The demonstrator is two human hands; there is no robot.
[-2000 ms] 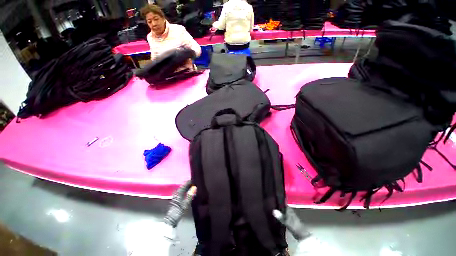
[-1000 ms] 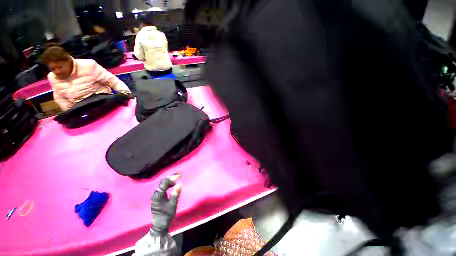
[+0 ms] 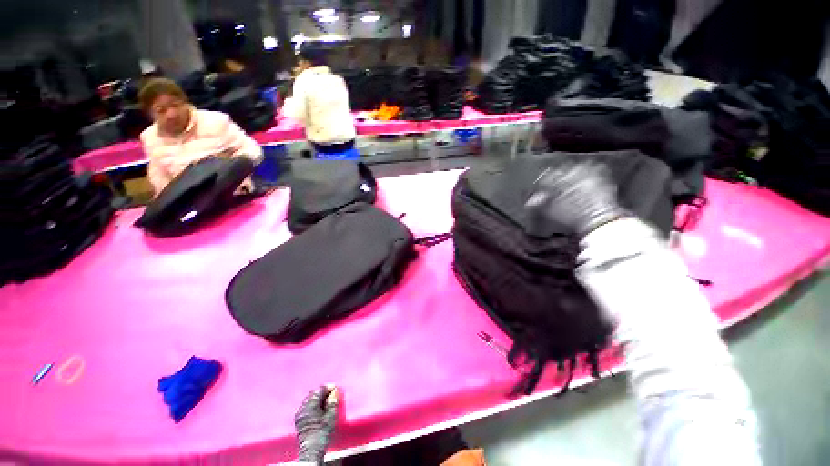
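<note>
My right hand [image 3: 573, 196], gloved and motion-blurred, is over the top of the stacked black backpacks [image 3: 519, 273] right of centre. I cannot tell whether it grips anything. Loose webbing straps hang from the stack's front. My left hand [image 3: 317, 419], in a grey glove with bare fingertips, is at the table's front edge, fingers curled, with nothing visible in it. A black backpack [image 3: 323, 273] lies flat, front panel up, left of the stack. Another backpack [image 3: 328, 193] lies behind it.
The pink table [image 3: 382, 382] also holds a blue cloth [image 3: 189, 387], a small pen-like tool [image 3: 42, 373], a pale ring [image 3: 70, 369] and small snips [image 3: 493, 343]. Across it, a person handles a black backpack [image 3: 196, 197]. More piles stand left and right.
The backpack held up close has left my near view, and the stack is visible again. My right hand is now over the stack. My left hand is lower, its fingers more curled.
</note>
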